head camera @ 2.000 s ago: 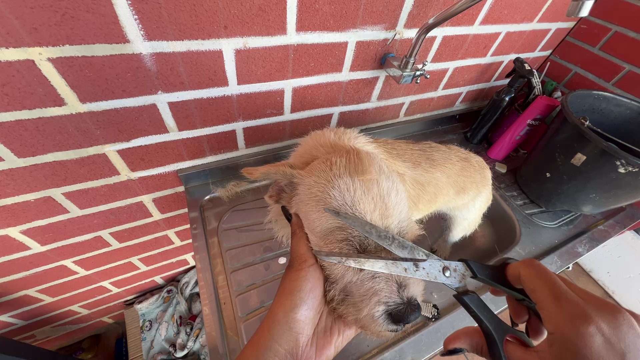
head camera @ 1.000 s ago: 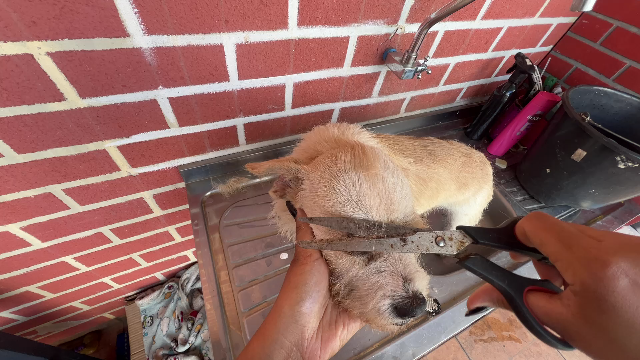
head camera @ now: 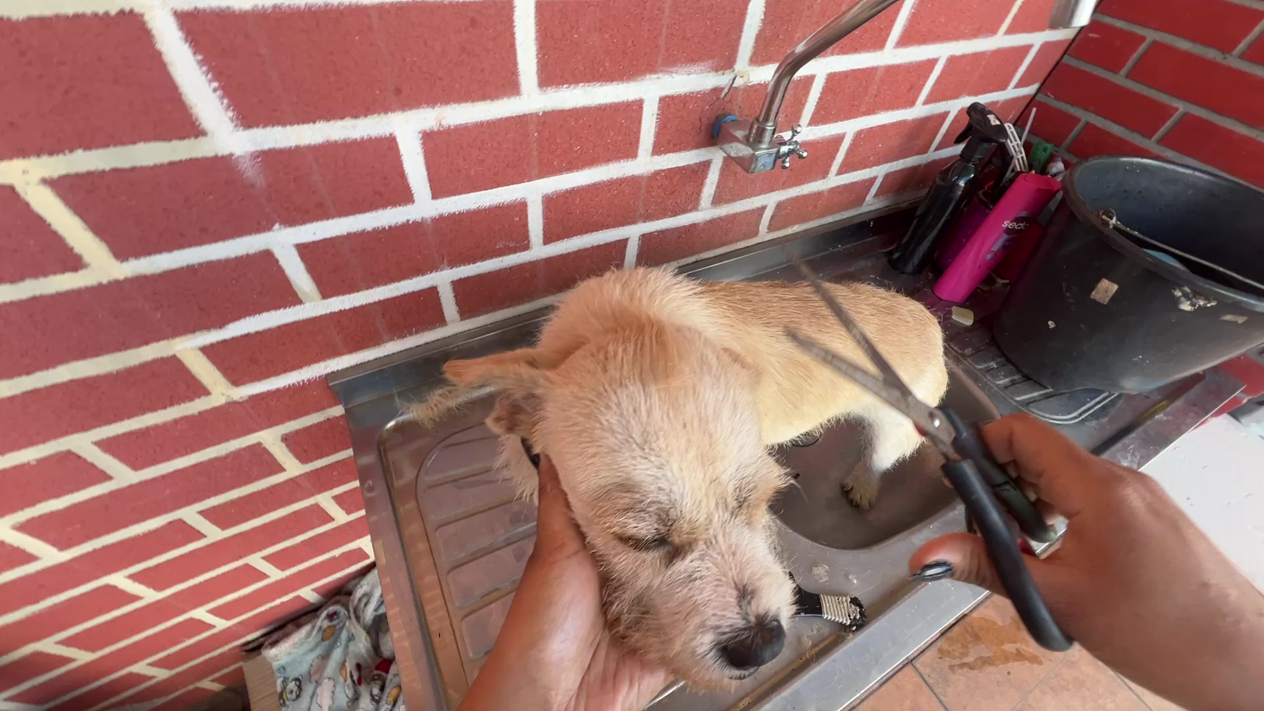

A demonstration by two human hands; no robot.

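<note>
A light tan, wiry-haired dog (head camera: 681,444) stands on a stainless steel sink unit (head camera: 464,533), a hind leg in the basin. My left hand (head camera: 568,622) cups the dog's chin and cheek from below, its thumb along the side of the face. My right hand (head camera: 1106,553) holds scissors (head camera: 913,405) with black handles by the finger loops. Their blades are parted and point up and left, over the dog's back and clear of its face. Beside the muzzle, a black brush (head camera: 829,606) with pale bristles lies on the sink, partly hidden by the dog.
A steel faucet (head camera: 760,138) juts from the red brick-patterned wall (head camera: 326,188). To the right on the drainboard stand a black spray bottle (head camera: 938,202), a leaning pink bottle (head camera: 997,237) and a large black bucket (head camera: 1116,296). Patterned cloth (head camera: 336,652) lies at lower left.
The scissors were across the dog's face near its eyes; my right hand has drawn them away to the right and tilted them upward. My left hand still supports the dog's head.
</note>
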